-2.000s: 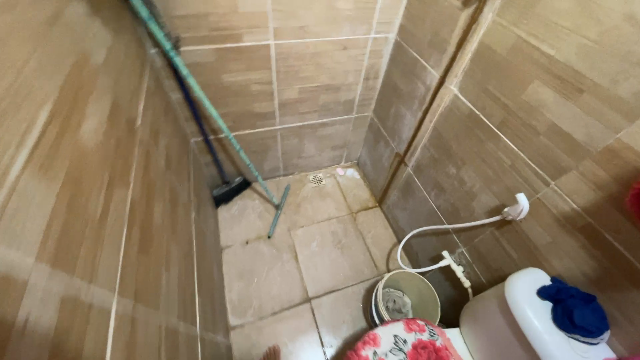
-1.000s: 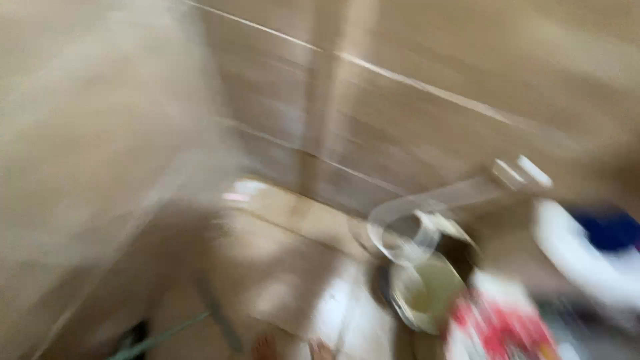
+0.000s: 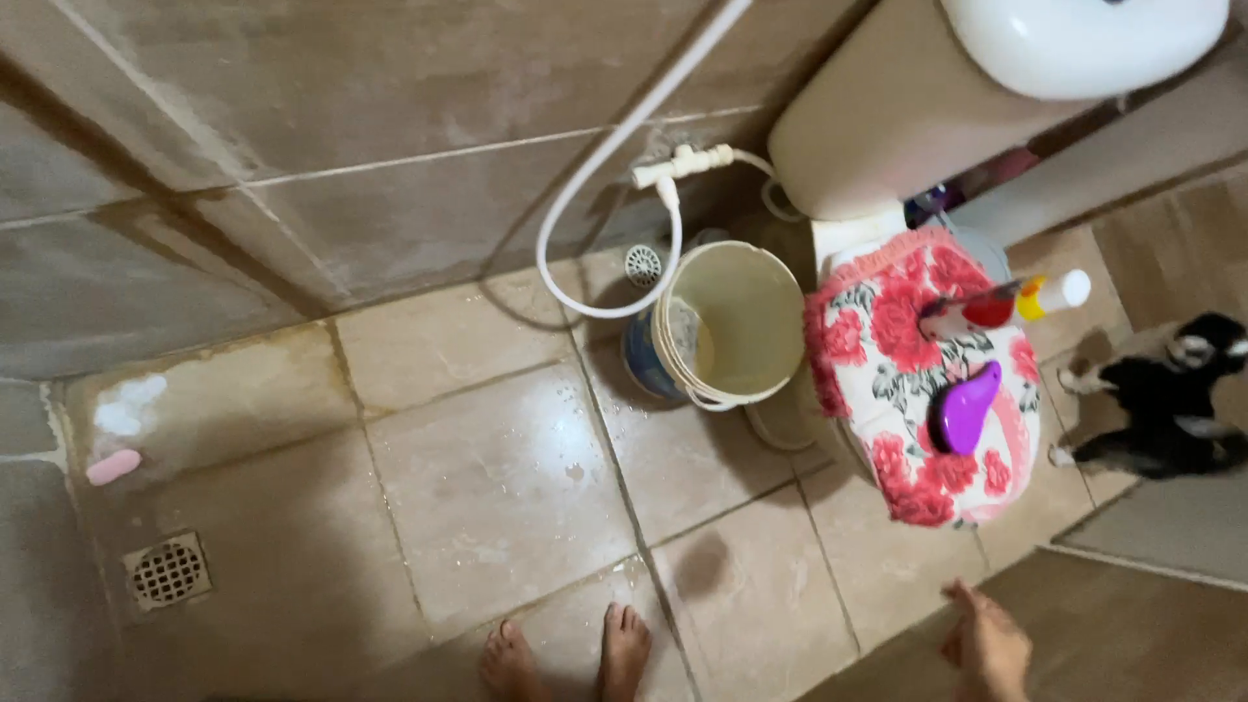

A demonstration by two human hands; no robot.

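Note:
My right hand [image 3: 987, 639] shows at the bottom right, low over the floor near the toilet, holding nothing that I can see; its fingers are partly folded and blurred. My left hand is out of the frame. Closest to the hand is the toilet lid in a floral fabric cover [image 3: 877, 390]. On the cover lie a purple plastic brush or comb [image 3: 967, 409] and a bottle with a white cap [image 3: 1004, 304]. Left of the toilet stands a plastic bucket [image 3: 751, 312] with something greyish inside.
A black and white cat or small dog [image 3: 1160, 400] stands at the right. A white hose [image 3: 561, 229] loops from the wall valve [image 3: 682, 166]. My bare feet [image 3: 624, 643] are at the bottom. A floor drain [image 3: 168, 572] and pink soap-like piece [image 3: 114, 467] lie left.
The view has swung right and down toward the toilet. My right hand has come into view at the bottom right. The squeegee and broom seen earlier are out of frame.

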